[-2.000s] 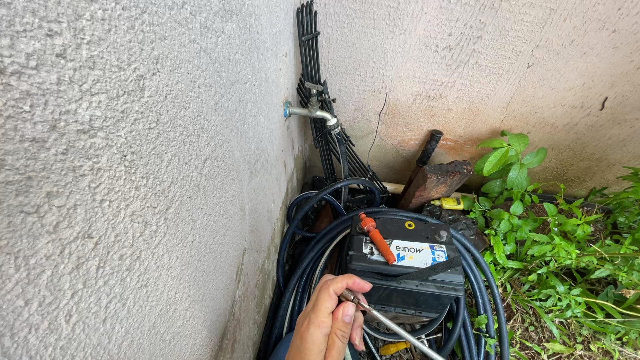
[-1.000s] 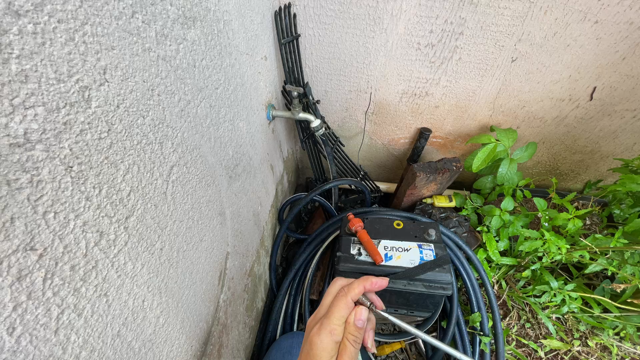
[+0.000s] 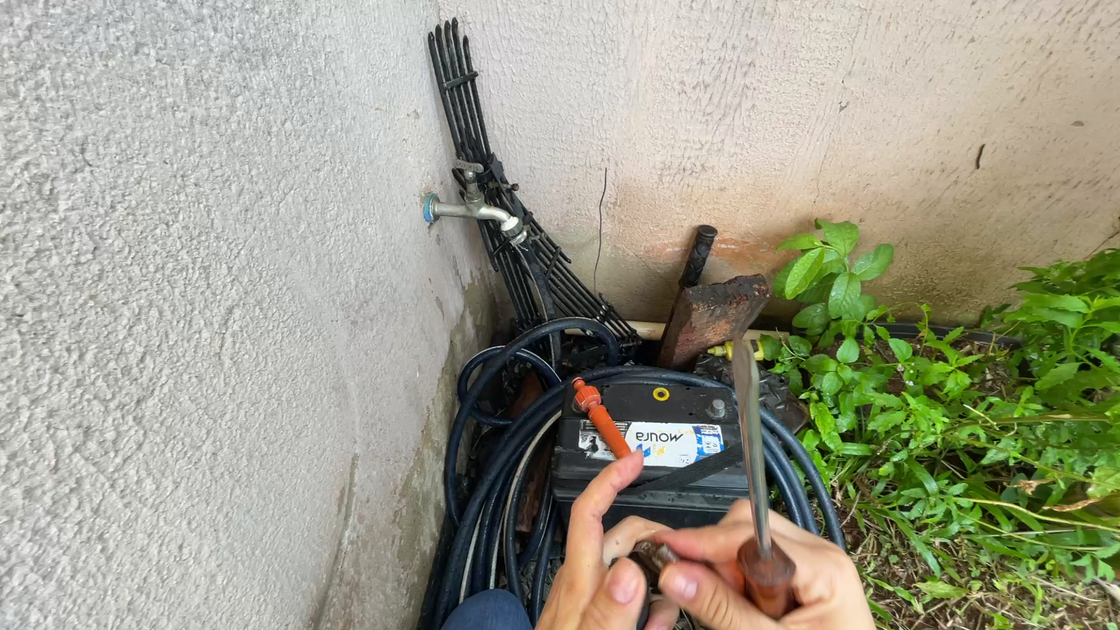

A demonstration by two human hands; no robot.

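Observation:
My left hand (image 3: pixel 604 560) holds a small dark metal piece (image 3: pixel 652 556), perhaps a hose clamp, at the end of what looks like a dark hose. My right hand (image 3: pixel 752 569) touches the same piece with thumb and forefinger, and keeps a flat-blade screwdriver (image 3: pixel 754 437) with a brown translucent handle in its palm, blade pointing up. Just beyond both hands lies a black Moura battery (image 3: pixel 652 486), with an orange hose nozzle (image 3: pixel 602 420) on top of it. Coiled dark hose (image 3: pixel 490 490) surrounds the battery. The fingers partly hide the metal piece.
A metal tap (image 3: pixel 472 210) juts from the left wall, in front of a black rake head (image 3: pixel 547 254) leaning in the corner. Behind the battery stand a wooden block (image 3: pixel 713 315) and a black handle (image 3: pixel 698 254). Green plants (image 3: pixel 954 411) grow at the right.
Earlier only one hand showed, near the screwdriver's shaft, which pointed down to the right. Now both hands are in view at the metal piece, and the screwdriver points up.

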